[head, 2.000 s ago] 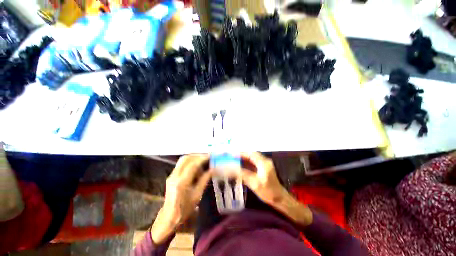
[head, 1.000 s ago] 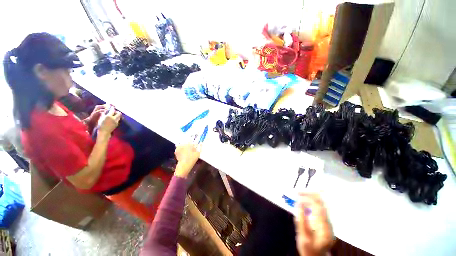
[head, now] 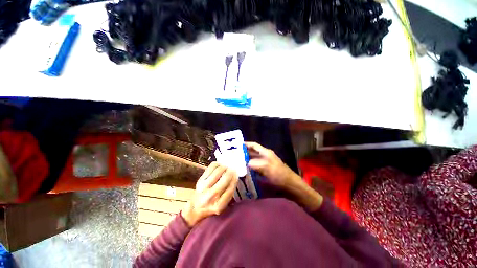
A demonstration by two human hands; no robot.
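Observation:
A retail box [head: 248, 183] is held at my lap, its white end flap [head: 230, 145] with a slotted hole standing up toward the table. My left hand [head: 214, 191] pinches the box's left side near the flap. My right hand [head: 264, 165] grips its blue right side. Whether a cable is inside cannot be seen. Another retail box [head: 235, 73], white and blue with two black connectors pictured, lies on the table straight ahead. The black cable heap [head: 209, 21] lies beyond it.
A blue-white box [head: 61, 49] lies at the table's left. A yellow strip [head: 413, 68] crosses the table at right, with more black cables [head: 447, 89] beyond. Brown cartons [head: 165, 207] and red stools [head: 89, 162] stand below. A person's patterned sleeve [head: 418, 209] is at right.
The view has swung from the left side back to the front and down. My hands, apart a second ago with the left reaching over the table, are now together on a box at my lap.

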